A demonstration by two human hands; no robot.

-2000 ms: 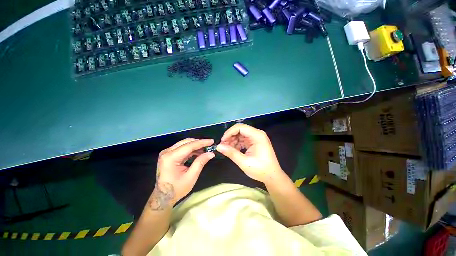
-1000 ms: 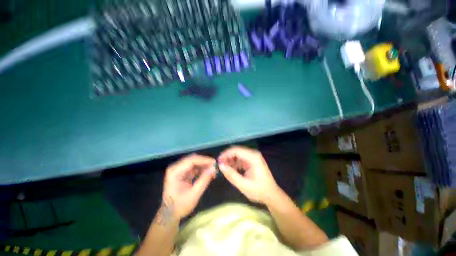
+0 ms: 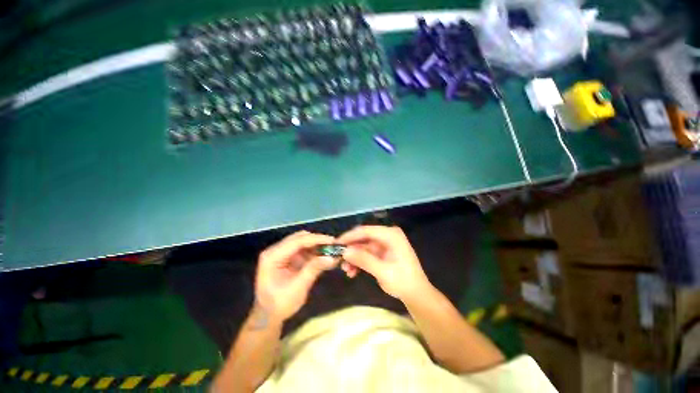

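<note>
My left hand (image 3: 293,270) and my right hand (image 3: 381,259) meet in front of the bench edge, above my lap. Between their fingertips they hold a small green, black and silver circuit board assembly (image 3: 331,250), lying roughly level. Fingers partly cover it, and I cannot tell whether a small black part is on it. On the bench, a purple housing (image 3: 384,143) lies alone beside a dark pile of small black parts (image 3: 321,141). The blister tray (image 3: 175,104) behind holds rows of assemblies and several purple housings at its front right.
A heap of purple housings (image 3: 445,65) lies right of the tray, with a crumpled clear plastic bag (image 3: 529,38) behind. A white adapter (image 3: 544,94) with cable and a yellow control box (image 3: 589,105) stand to the right. Cardboard cartons (image 3: 610,230) are below the bench at right.
The view has shifted, so the bench appears lower and further right. The circuit board assembly now shows more clearly between my fingertips. Both hands remain together over my lap.
</note>
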